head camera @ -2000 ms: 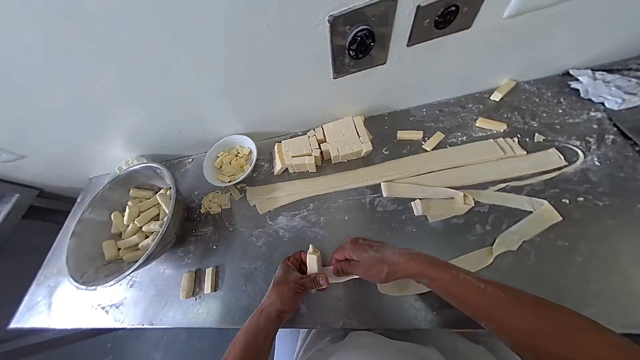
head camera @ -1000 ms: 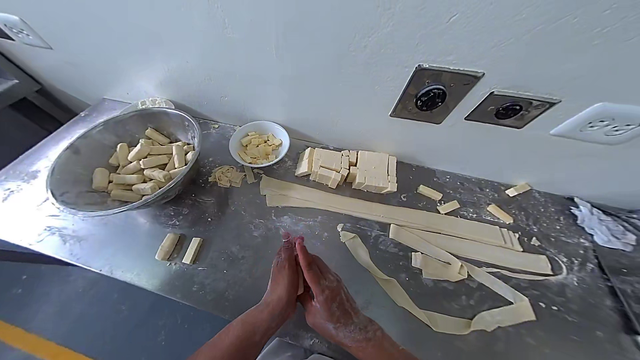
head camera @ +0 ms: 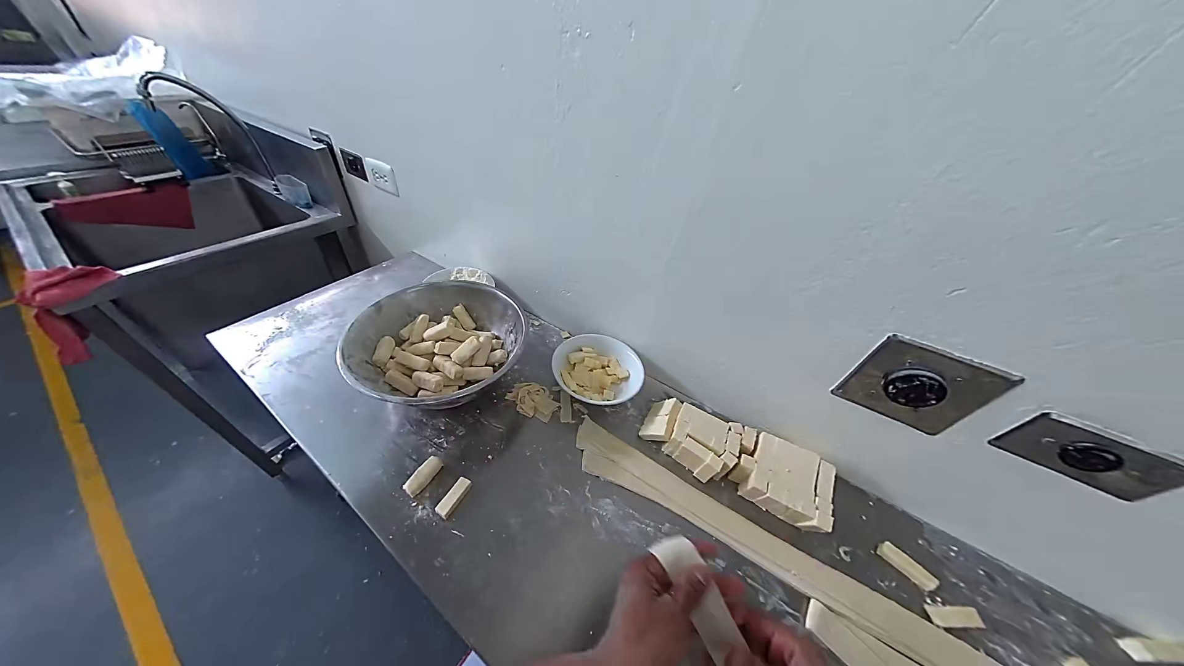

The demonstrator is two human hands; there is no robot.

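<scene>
Near the bottom edge, my left hand (head camera: 652,601) pinches the upper part of a pale dough strip (head camera: 710,615). My right hand (head camera: 772,638) grips the same strip lower down; the frame's edge partly cuts it off. Whether a cheese stick lies under the strip cannot be told. Long flat dough strips (head camera: 740,541) run across the steel table beside my hands. Cut blocks of what looks like cheese (head camera: 786,476) sit behind them. Left of my hands lie a wrapped piece (head camera: 423,475) and a bare stick (head camera: 453,498), side by side and apart.
A steel bowl (head camera: 356,356) holds several wrapped pieces. Beside it stand a white bowl (head camera: 636,365) of small pieces and a heap of dough scraps (head camera: 532,400). Loose sticks (head camera: 906,565) lie at right. The wall with outlets (head camera: 914,388) borders the table (head camera: 370,499); a sink (head camera: 250,245) stands far left.
The palms, pressed together a second ago, have parted, and a dough strip now shows between my hands. The view has swung strongly to the left, bringing the sink into sight.
</scene>
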